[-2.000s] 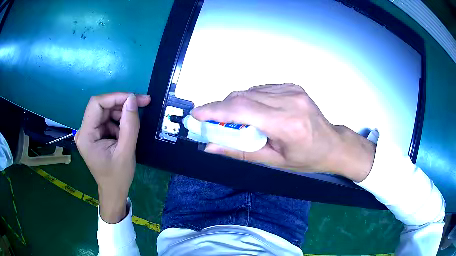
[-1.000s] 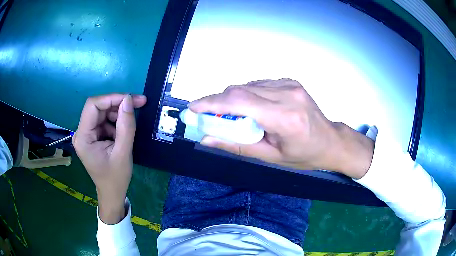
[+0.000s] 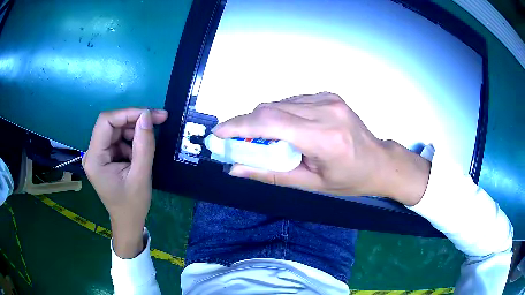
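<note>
A large display panel [image 3: 345, 63] with a bright white face and a wide black border lies before me. A small white corner piece [image 3: 191, 140] sits in the black corner cutout at its near left. My right hand [image 3: 328, 147] grips a small white bottle [image 3: 259, 154] with red-blue print, lying nearly flat, its tip pointing left at the corner piece. The very tip is hard to make out. My left hand [image 3: 124, 155] is curled, thumb against the index finger, at the panel's left border. I cannot tell whether anything is between those fingertips.
The shiny green bench [image 3: 86, 63] extends left of and beyond the panel. A ribbed silver rail [image 3: 495, 26] runs at the far right. A beige stool [image 3: 54, 183] stands lower left, beside part of a pale sleeve or garment. Yellow-black tape [image 3: 75, 213] marks the green floor.
The panel has shifted slightly left. The bottle tip has moved slightly left with my right hand and stays beside the corner piece. My left hand has moved slightly left.
</note>
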